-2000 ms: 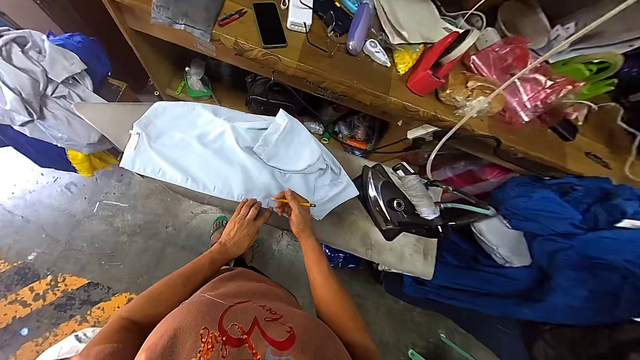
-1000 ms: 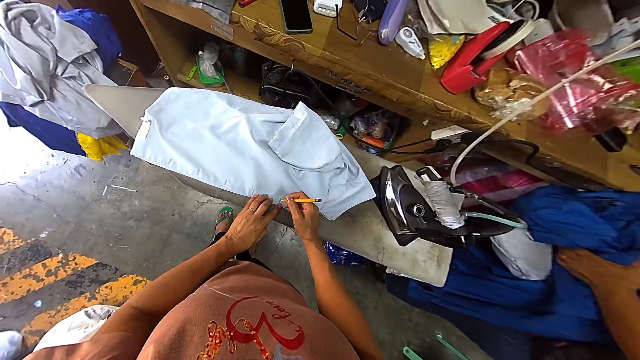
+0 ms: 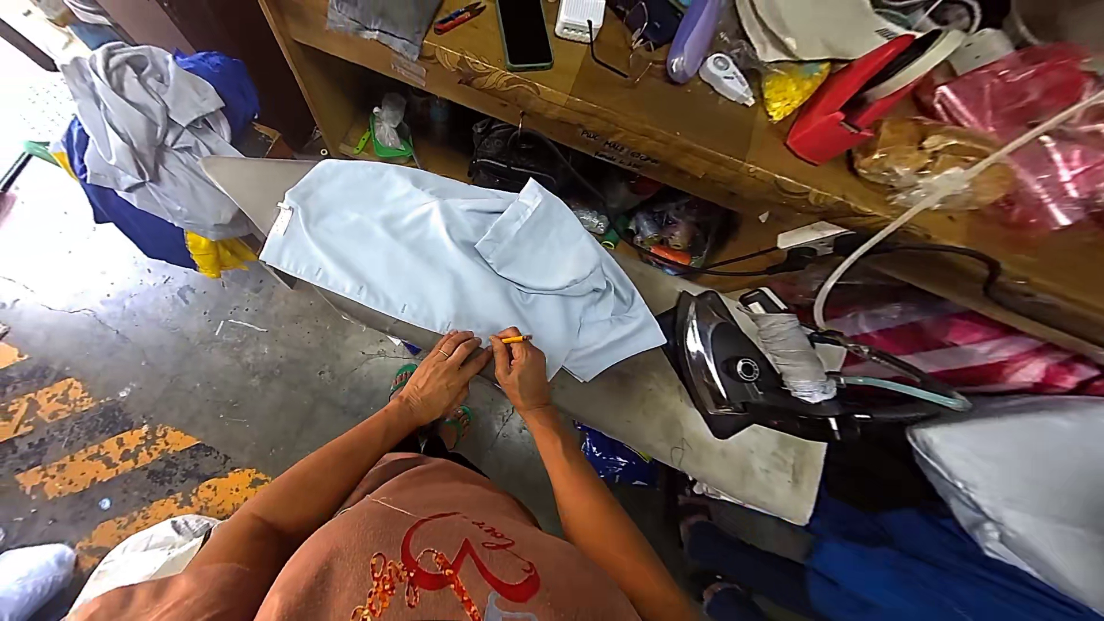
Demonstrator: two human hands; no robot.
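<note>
A light blue shirt (image 3: 388, 246) lies folded over the narrow ironing board (image 3: 604, 414), its short sleeve laid across the body. At the shirt's near edge my right hand (image 3: 521, 371) grips a yellow pencil (image 3: 517, 339), tip toward the cloth. My left hand (image 3: 442, 379) rests just beside it, fingers close together on the same edge; whether they pinch the cloth is hidden. To the right stands a steam iron (image 3: 733, 366), its handle wrapped in pale cloth, on the board's wide end.
Behind the board runs a wooden shelf (image 3: 552, 95) with a phone (image 3: 524, 34), a red tape dispenser (image 3: 841, 103) and plastic bags. A white hose (image 3: 940, 190) hangs down to the iron. Gray and blue garments (image 3: 155, 138) are heaped at left. A person's feet show at lower right.
The pencil in my right hand points more along the near edge. Another person's hand, seen at the right on the blue cloth a second ago, is out of view, and that blue cloth has been moved.
</note>
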